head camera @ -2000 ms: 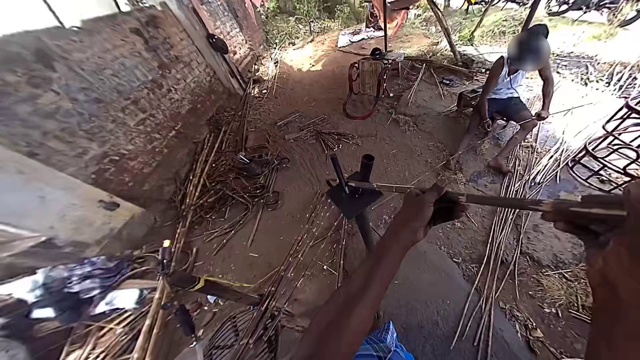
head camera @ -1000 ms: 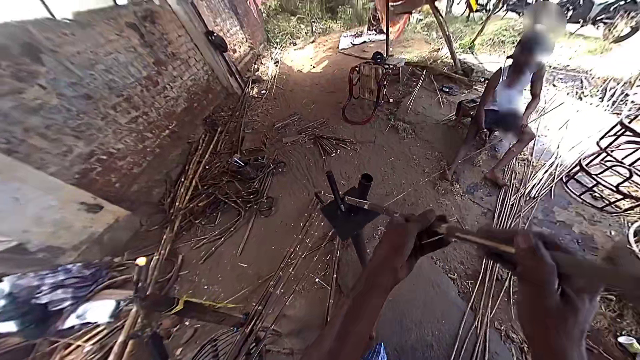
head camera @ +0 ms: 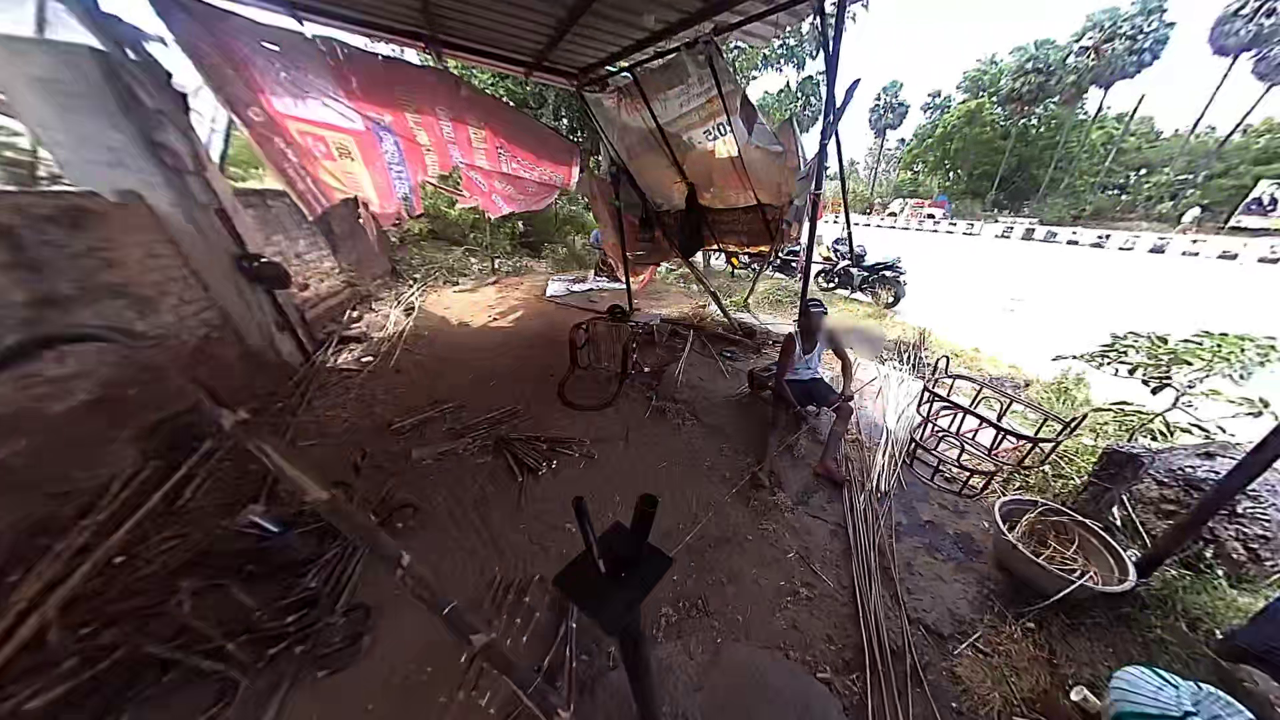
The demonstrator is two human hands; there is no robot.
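Neither of my hands is in the head view. A dark metal stand (head camera: 612, 582) with a square plate and two short upright posts rises at the lower centre; nothing lies between its posts. A long jointed cane pole (head camera: 385, 548) slants from the left down to the bottom edge, slightly blurred; whether a hand holds it is hidden. Bundles of thin cane strips (head camera: 868, 560) lie on the ground to the right of the stand. A pile of short cane pieces (head camera: 535, 450) lies beyond the stand to the left.
A person (head camera: 812, 375) sits on a low seat beyond the stand, with a thin strip at the hands. Bent cane frames (head camera: 985, 425) and a basin of coiled strips (head camera: 1010, 520) stand at the right. A cane chair frame (head camera: 575, 375) stands further back. Tangled cane (head camera: 300, 600) lies at the left.
The view has swung up, showing the roof and road. Both hands and the stick they held across the stand have left the view. A jointed cane pole now slants across the left.
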